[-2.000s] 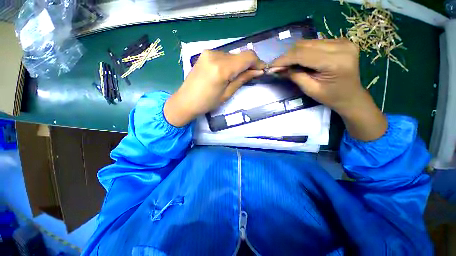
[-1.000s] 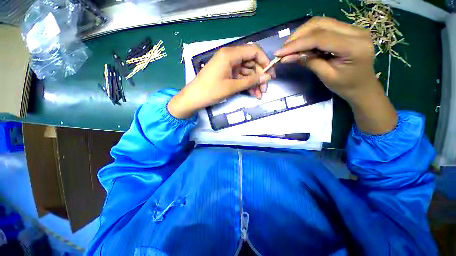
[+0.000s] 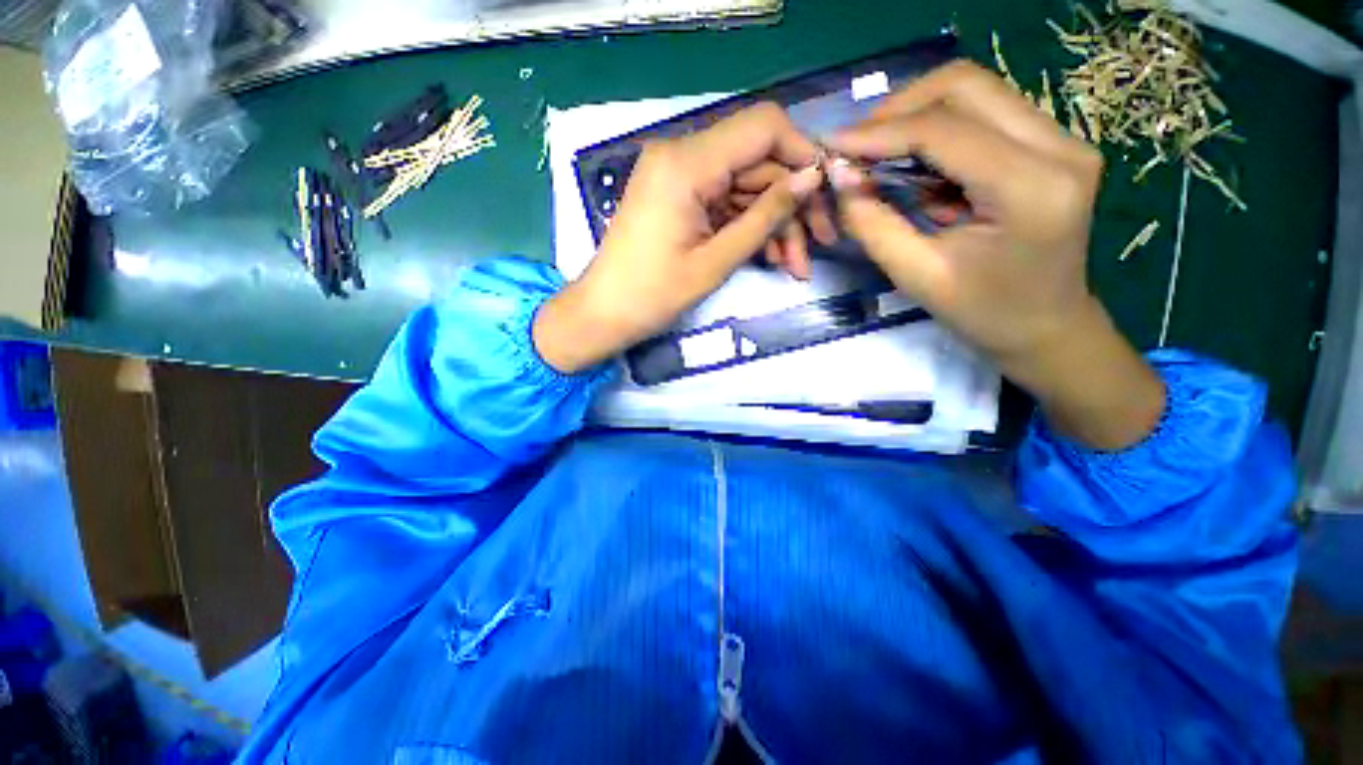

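Note:
The tablet back cover [image 3: 680, 353] lies tilted on white sheets [image 3: 658, 401], black-rimmed, with white patches along its edges. My left hand [image 3: 680, 224] and my right hand [image 3: 972, 209] are over it, fingertips nearly touching. A tiny strip piece [image 3: 825, 162] is pinched between the fingertips; its shape is too small and blurred to tell. A dark slim thing, perhaps the tweezers, shows under my right fingers, mostly hidden. The hands hide the middle of the cover.
Peeled liner slivers [image 3: 1144, 90] lie heaped at the back right. Tan strips [image 3: 434, 153] and black strips [image 3: 326, 232] lie at left. A clear plastic bag [image 3: 135, 112] is at the upper left. A cardboard box [image 3: 224, 493] stands below the bench's left edge.
A tan sliver showed between my hands one second ago; now my fingertips are closer together and only a tiny bit shows. My right hand has moved slightly down and left.

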